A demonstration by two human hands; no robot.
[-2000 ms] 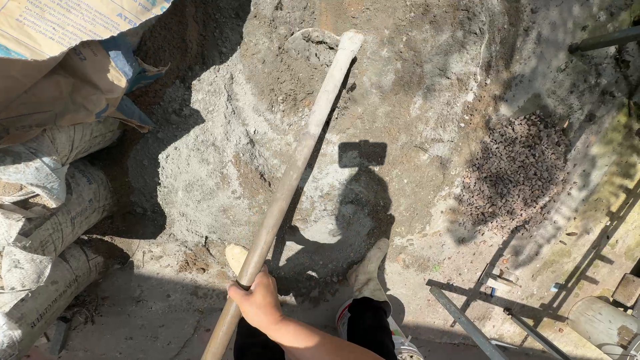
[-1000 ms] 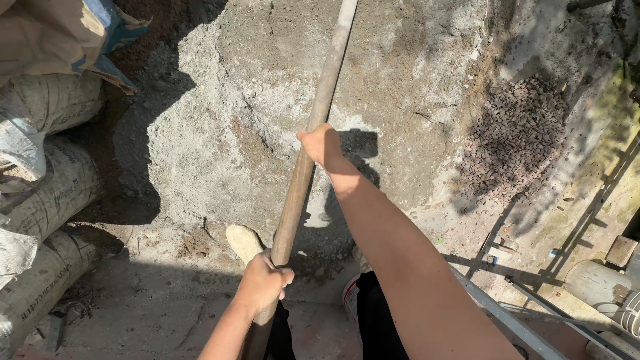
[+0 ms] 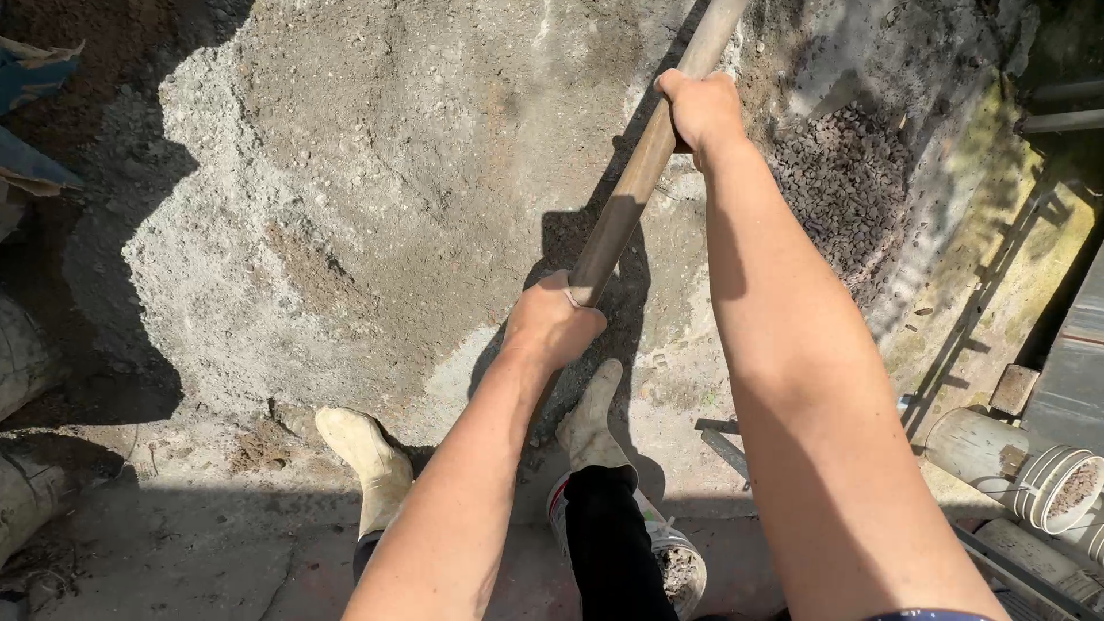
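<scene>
A long wooden handle [image 3: 623,211] slants from between my arms up past the top edge, where its far end is out of view. My left hand [image 3: 554,321] is closed around its lower part. Farther up, my right hand [image 3: 703,110] grips the same handle. Beneath it spreads a wide heap of grey sandy material [image 3: 405,172], with a paler powdery band [image 3: 216,302] along its left side. The shadow of my head and arms falls on the heap, below the handle.
My rubber boots [image 3: 366,457] stand at the heap's near edge. A bucket [image 3: 677,561] with grey material is beside my right leg. Dark gravel [image 3: 841,185] lies at right, above tipped white buckets [image 3: 992,461]. Filled sacks [image 3: 26,354] line the left edge. A metal bar [image 3: 724,453] lies near my right forearm.
My right hand, out of view two seconds ago, is on the handle and has moved up and right since one second ago. The handle's upper part has swung right. The view has shifted.
</scene>
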